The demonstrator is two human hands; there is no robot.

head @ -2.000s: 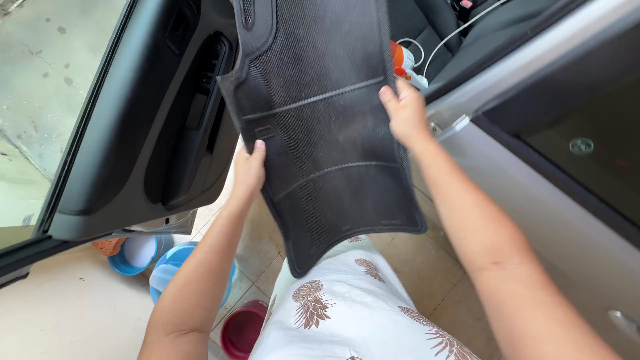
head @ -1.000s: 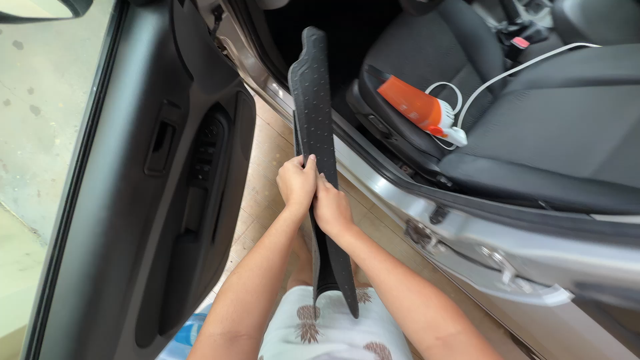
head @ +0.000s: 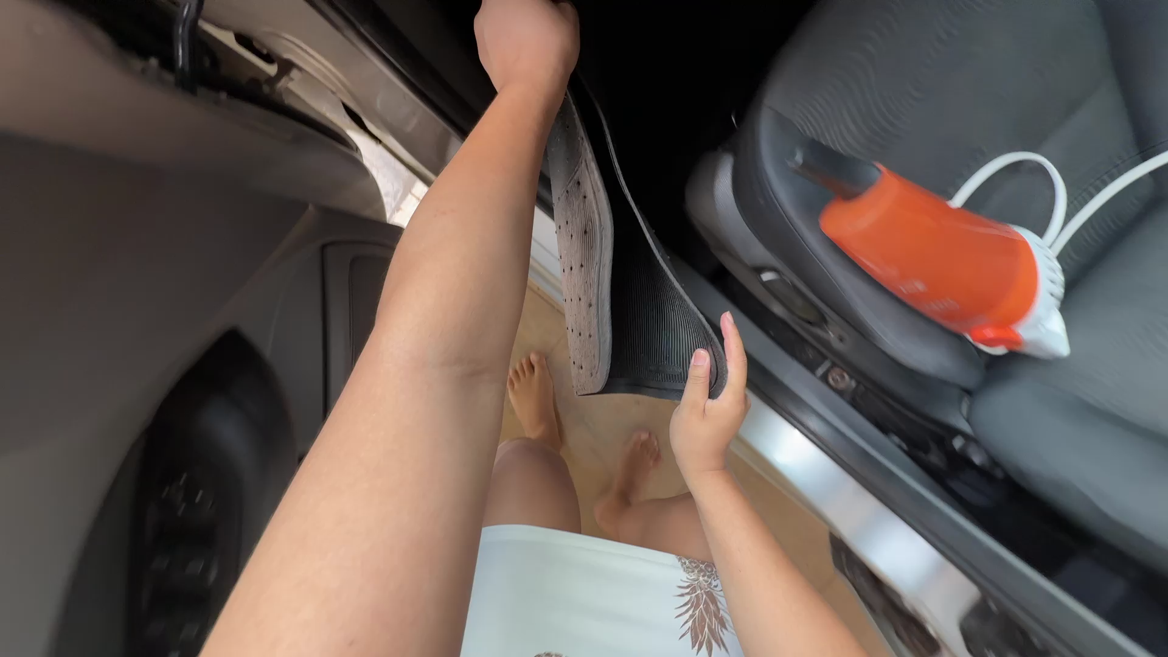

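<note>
A black rubber car floor mat [head: 652,319], curled lengthwise, hangs at the door opening, its studded grey underside facing left. My left hand [head: 529,46] is closed at the mat's upper end at the top edge of the view; its fingertips are partly hidden. My right hand [head: 710,401] holds the lower right corner between thumb and fingers. The mat's far part is lost in the dark footwell. To the right, an orange and white handheld vacuum cleaner [head: 940,255] with a dark nozzle lies on the grey car seat [head: 922,73].
The open car door [head: 182,265] stands close on the left. On the right run the metallic door sill [head: 839,474] and the seat's side. A white cord [head: 1013,160] loops behind the vacuum. My bare feet are on the tiled floor [head: 593,411] below.
The mat was held spread out, then folded with both hands together at its middle. Now my hands are apart, the left one far forward at its upper end. The view has moved nearer the seat.
</note>
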